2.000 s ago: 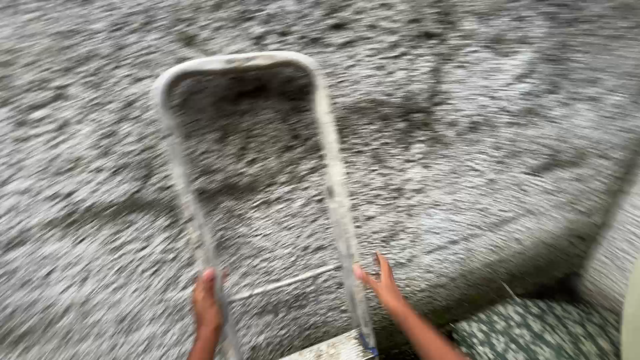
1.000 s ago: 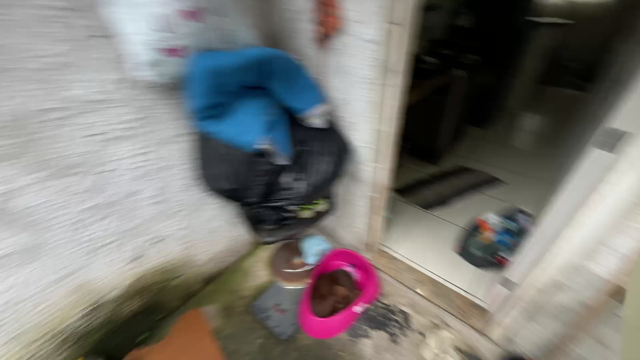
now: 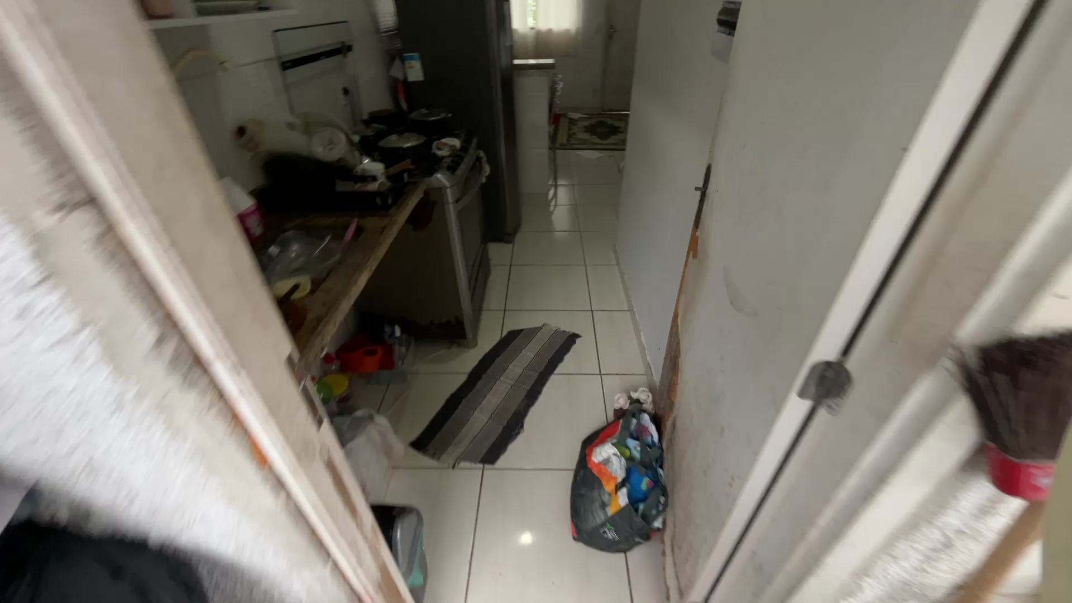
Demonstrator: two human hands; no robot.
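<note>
Neither my left hand nor my right hand shows in the head view now, so what they hold or touch is hidden. Ahead, through an open doorway, a striped rug (image 3: 500, 395) lies askew on the white tiled floor (image 3: 536, 536). A dark bag stuffed with colourful items (image 3: 621, 481) stands at the foot of the open door (image 3: 787, 251). On the left, a stove (image 3: 456, 188) carries pots, and a wooden counter (image 3: 360, 276) holds a clear plastic container (image 3: 301, 254) and other kitchen things.
The door frame (image 3: 193, 318) rises close on the left. A bin (image 3: 406, 544) stands just inside it. At the right edge a broom (image 3: 1017, 419) stands bristles up. A tall dark refrigerator (image 3: 456, 100) is beyond the stove, with a patterned rug (image 3: 593, 131) farther back.
The view has swung from a rough wall, past hanging bags and a pink hat-like item, to the doorway. Both hands, seen at a pale frame two seconds ago, are out of view.
</note>
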